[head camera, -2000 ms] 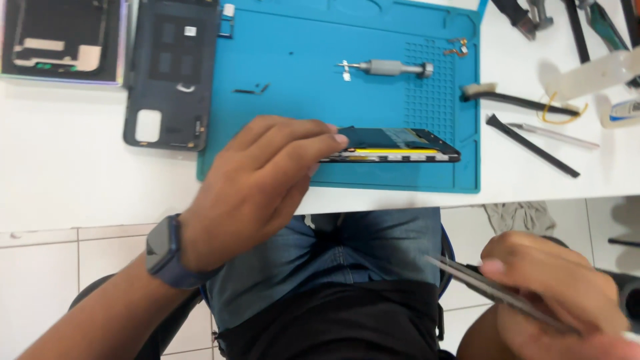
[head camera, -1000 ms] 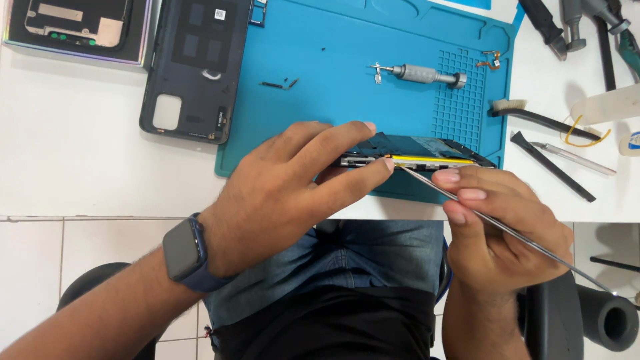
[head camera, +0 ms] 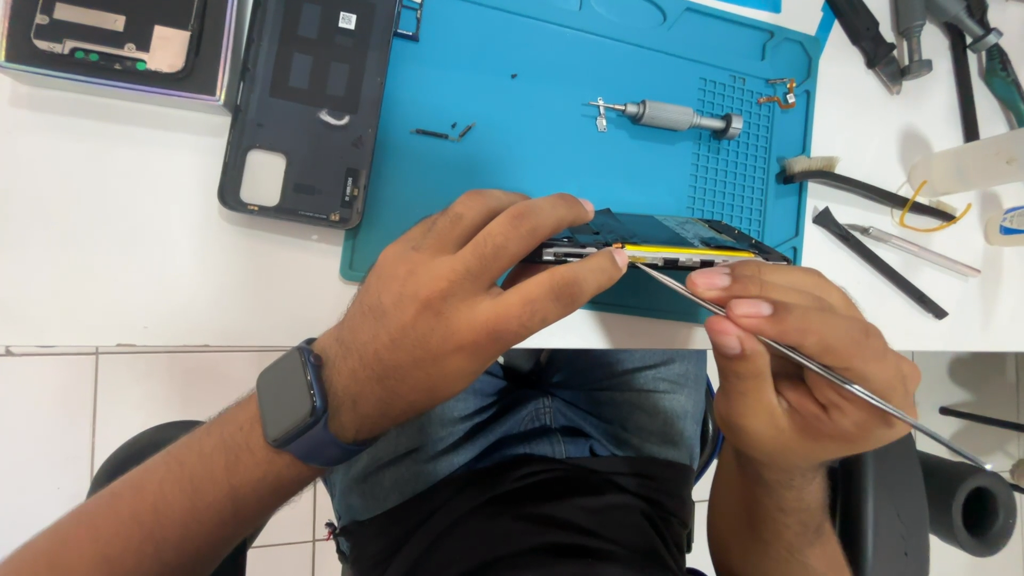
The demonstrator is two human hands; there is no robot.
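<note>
My left hand (head camera: pixel 456 280), with a watch on its wrist, grips the left end of an opened smartphone (head camera: pixel 688 240) that is tilted up on its long edge over the front of the blue silicone repair mat (head camera: pixel 512 160). A yellow strip runs along the phone's near side. In my right hand (head camera: pixel 808 360) is a thin metal pry tool (head camera: pixel 840 382), held like a pen. Its tip meets the phone's side frame, close to my left fingertip. What my left thumb does behind the phone is hidden.
A grey precision screwdriver (head camera: pixel 672 116), small black parts (head camera: pixel 432 134) and a flex cable (head camera: pixel 788 94) lie on the mat. Left are a phone back cover (head camera: pixel 320 96) and a box (head camera: pixel 160 86). Right are a brush (head camera: pixel 872 190), a black spudger (head camera: pixel 880 262), a metal-handled blade (head camera: pixel 920 250) and pliers (head camera: pixel 864 40).
My right hand has come from below the table edge up to the phone, bringing the metal tool's tip against its side. My left hand has stayed on the phone. The view has shifted somewhat.
</note>
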